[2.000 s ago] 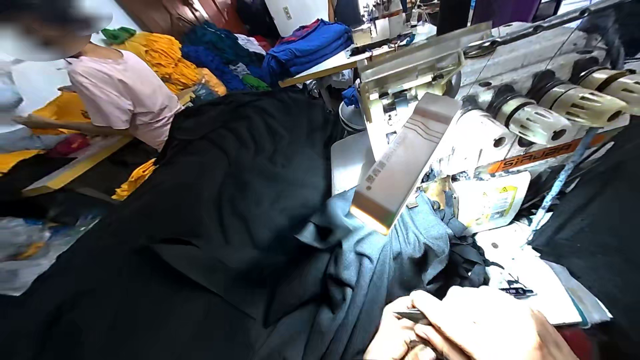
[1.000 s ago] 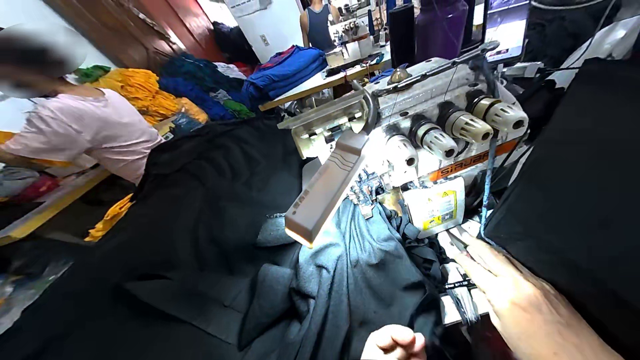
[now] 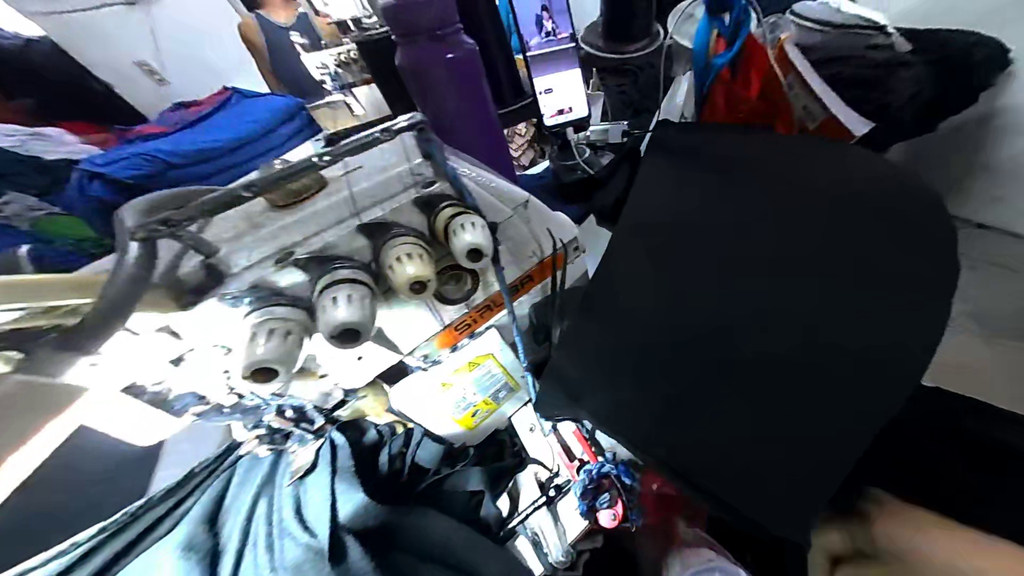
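My right hand (image 3: 896, 532) is at the lower right, blurred by motion, at the lower edge of a black cloth panel (image 3: 752, 320); whether its fingers grip the cloth cannot be made out. My left hand is out of view. An industrial sewing machine (image 3: 336, 200) stands left of the panel, with several tension dials (image 3: 344, 308) and an orange brand strip (image 3: 496, 300). Dark grey-blue fabric (image 3: 280, 512) is gathered below the needle area, which is partly lost in glare.
A purple bottle (image 3: 452, 80) and a lit phone (image 3: 552, 64) stand behind the machine. Blue clothes (image 3: 192, 152) lie piled at the left. A person (image 3: 284, 48) is in the background. Red-handled snips (image 3: 580, 452) and a blue yarn bundle (image 3: 604, 484) lie beside the machine.
The view has swung right and closer. My right hand has left the machine's side for the black panel's lower edge. My left hand, at the bottom one second ago, has gone out of view.
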